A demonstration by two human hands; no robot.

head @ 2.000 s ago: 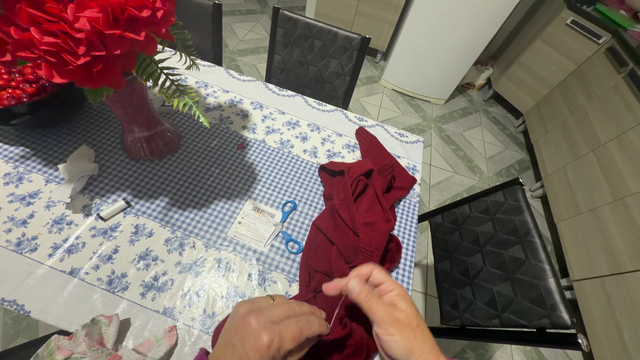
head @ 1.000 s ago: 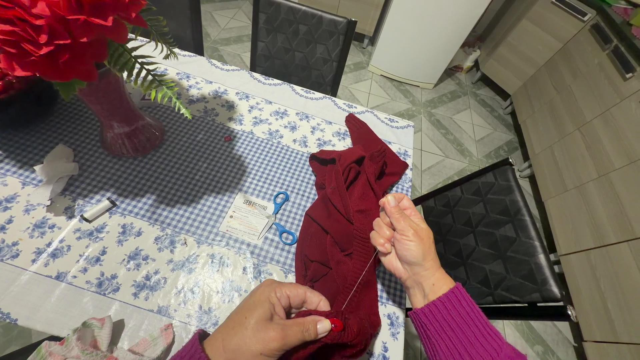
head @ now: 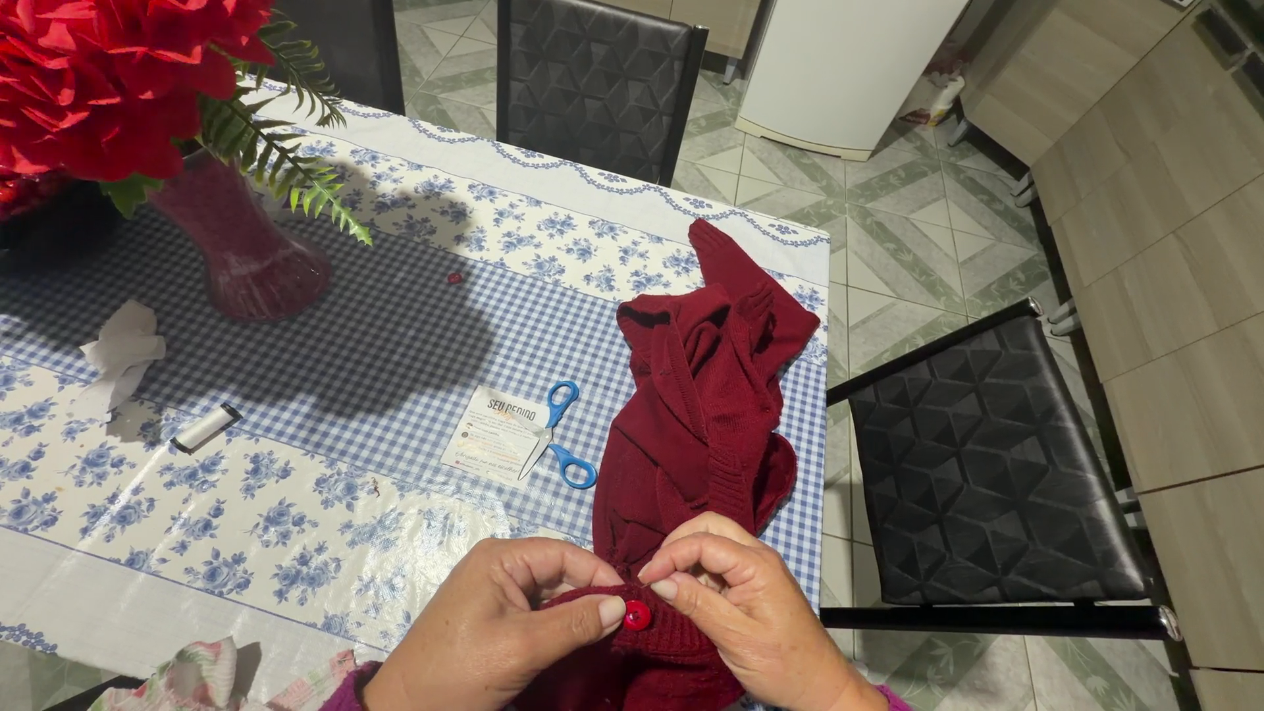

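A dark red knitted garment (head: 691,395) lies along the table's right end, its near part gathered between my hands. A shiny red button (head: 637,615) sits on the knit. My left hand (head: 513,617) pinches the fabric edge, thumb tip touching the button's left side. Just right of the button, my right hand (head: 746,602) has thumb and forefinger pinched together; a needle or thread between them is too small to make out. Blue-handled scissors (head: 561,439) lie partly on a printed card (head: 494,434) beyond my left hand. A spool of white thread (head: 205,428) rests at left.
A pink glass vase (head: 262,262) with red flowers stands at upper left. Near it are crumpled white paper (head: 123,355) and a small red item (head: 454,278). A floral cloth (head: 197,681) lies at lower left. Black chairs (head: 997,464) stand right of and behind the table.
My right hand has come down from above the fabric, where a thread stretched from it a second ago, to beside the button. My left hand still holds the knit.
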